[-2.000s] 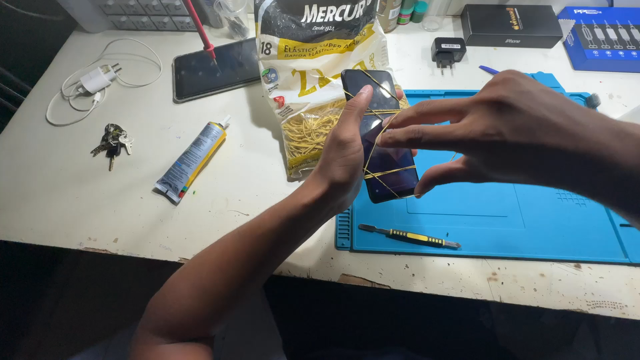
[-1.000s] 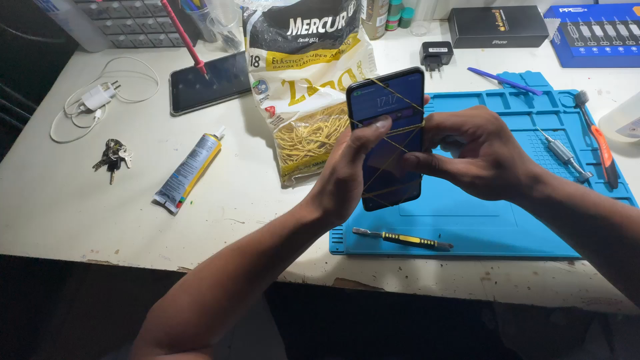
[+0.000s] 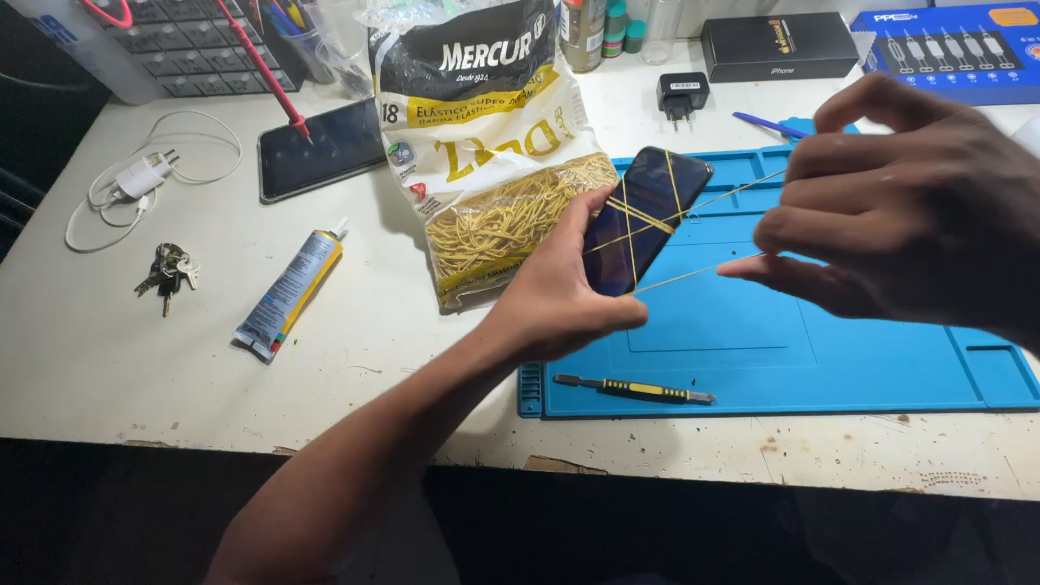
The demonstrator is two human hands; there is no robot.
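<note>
My left hand (image 3: 561,284) grips a smartphone (image 3: 650,195) by its lower left side, above the left part of a blue silicone repair mat (image 3: 715,301). Several yellow rubber bands cross the phone's dark screen. To its right, my right hand (image 3: 861,203) pinches one rubber band (image 3: 731,193) and stretches it away from the phone in two taut strands. Behind my left hand stands a Mercur bag of rubber bands (image 3: 496,154), its lower part see-through. A double-ended metal pry tool (image 3: 642,390) with a black and yellow grip lies along the mat's front edge.
Left on the white table (image 3: 122,349) are a glue tube (image 3: 294,292), keys (image 3: 169,272), a white charger with cable (image 3: 138,175) and another phone (image 3: 321,154) under a red probe (image 3: 272,85). Behind the mat are a black adapter (image 3: 682,96), an iPhone box (image 3: 780,49) and a blue tool box (image 3: 946,57).
My right hand has moved off the phone to the right, drawing a rubber band out with it. The phone, upright and with a lit screen one second ago, now tilts and its screen looks dark.
</note>
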